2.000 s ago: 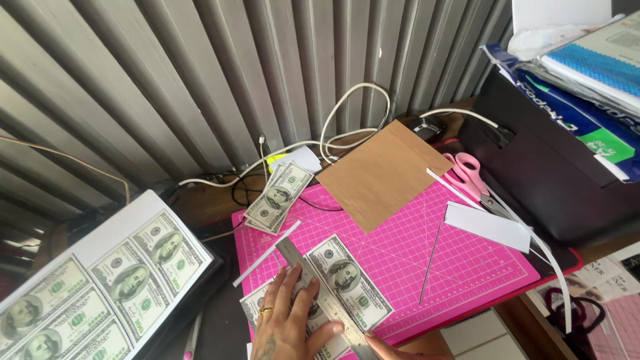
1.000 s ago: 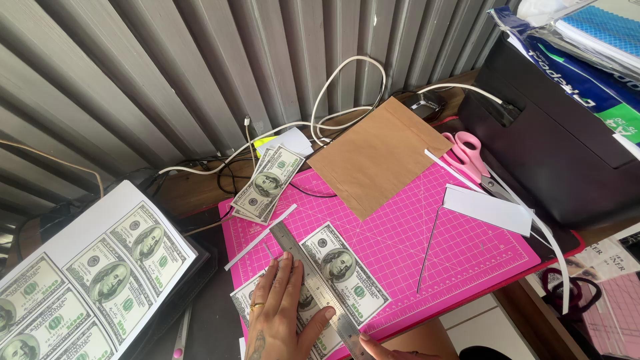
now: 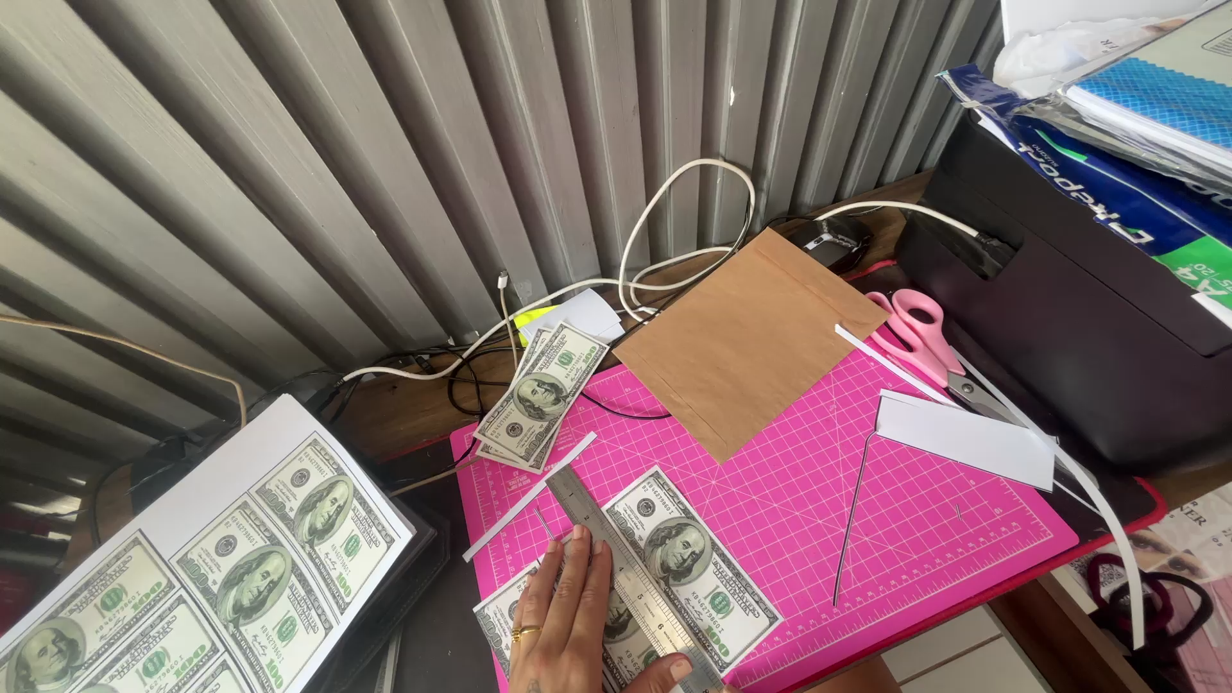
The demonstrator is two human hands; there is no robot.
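My left hand [image 3: 568, 616], with a ring on one finger, lies spread on a steel ruler [image 3: 626, 577] and presses it down. The ruler runs diagonally over printed banknote images on paper [image 3: 679, 553], which rest on a pink cutting mat [image 3: 818, 539]. One banknote print shows right of the ruler; another is partly under my left hand. Of my right hand, only a fingertip [image 3: 729, 688] shows at the bottom edge by the ruler's lower end; what it holds is hidden. A thin white paper strip [image 3: 529, 496] lies by the ruler's upper end.
Cut banknote prints [image 3: 544, 395] overlap the mat's upper left corner. A brown paper envelope [image 3: 751, 337], pink-handled scissors [image 3: 919, 337] and a white paper piece [image 3: 962, 438] lie at the back and right. Printed sheets [image 3: 279, 549] stand left; a black printer [image 3: 1068, 269] and cables [image 3: 587, 284] are behind.
My right hand, more visible at the ruler's lower end earlier, is now almost wholly out of view. My left hand stays on the ruler.
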